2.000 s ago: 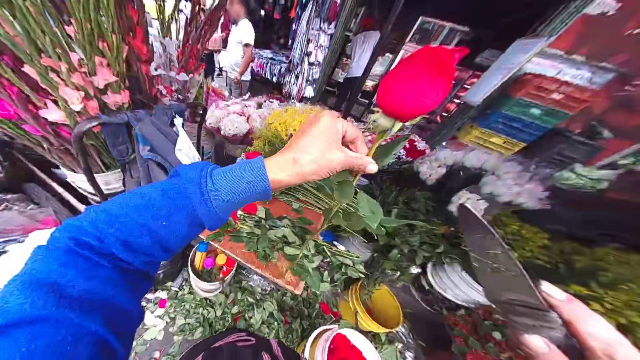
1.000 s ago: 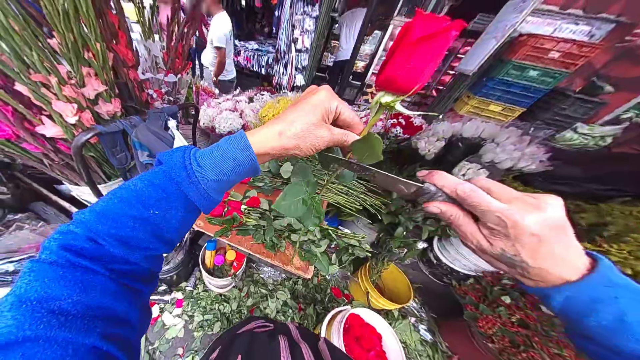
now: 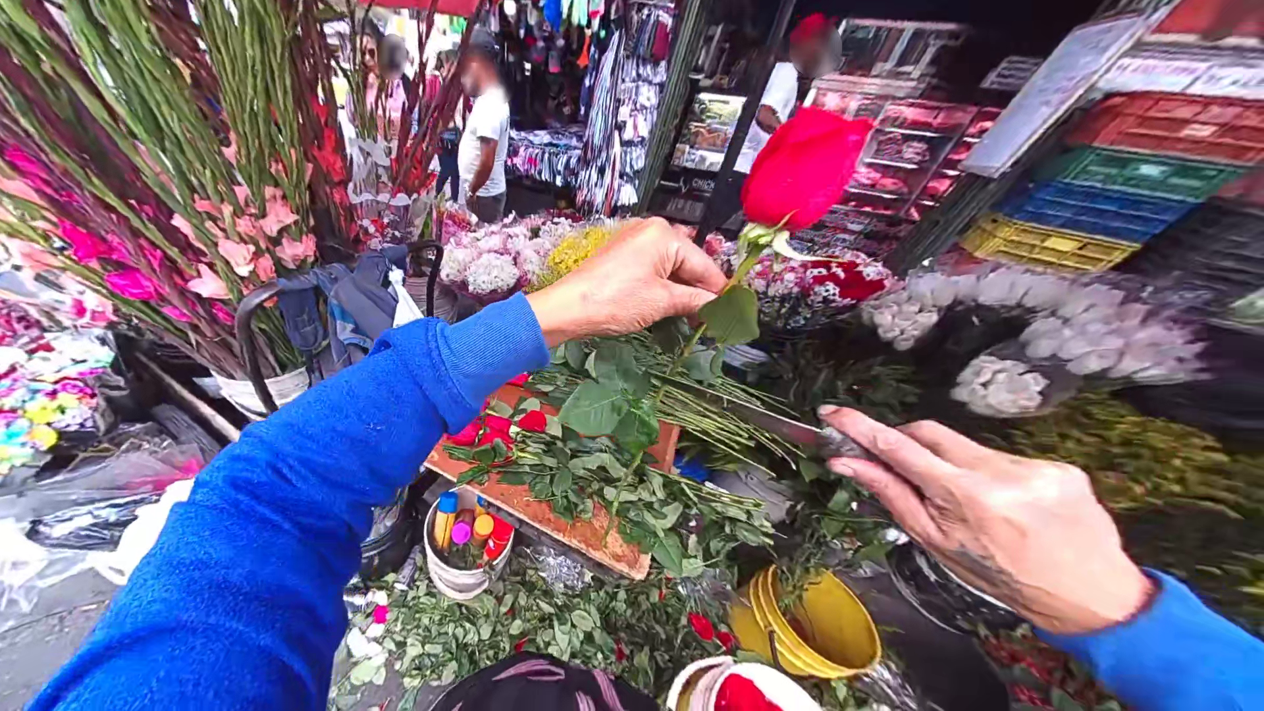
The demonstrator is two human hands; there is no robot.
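Observation:
My left hand pinches the stem of a red rose just below its bloom, and the rose stands upright. Green leaves hang on its stem below my fingers. In my right hand is a knife, its blade pointing left towards the rose's stem; whether blade and stem touch, I cannot tell. Beneath both hands, cut rose stems and leaves lie piled on a wooden board, with red blooms at the pile's left side.
A white bucket of colored bottles stands below the board, yellow buckets to its right. Leaves litter the ground. Gladioli rise at left, white flowers and stacked crates at right. People stand beyond.
Two seconds ago the knife was at the far right, its blade raised; my right hand has since brought it left towards the stem. From one second ago, the blade sits lower relative to my left hand.

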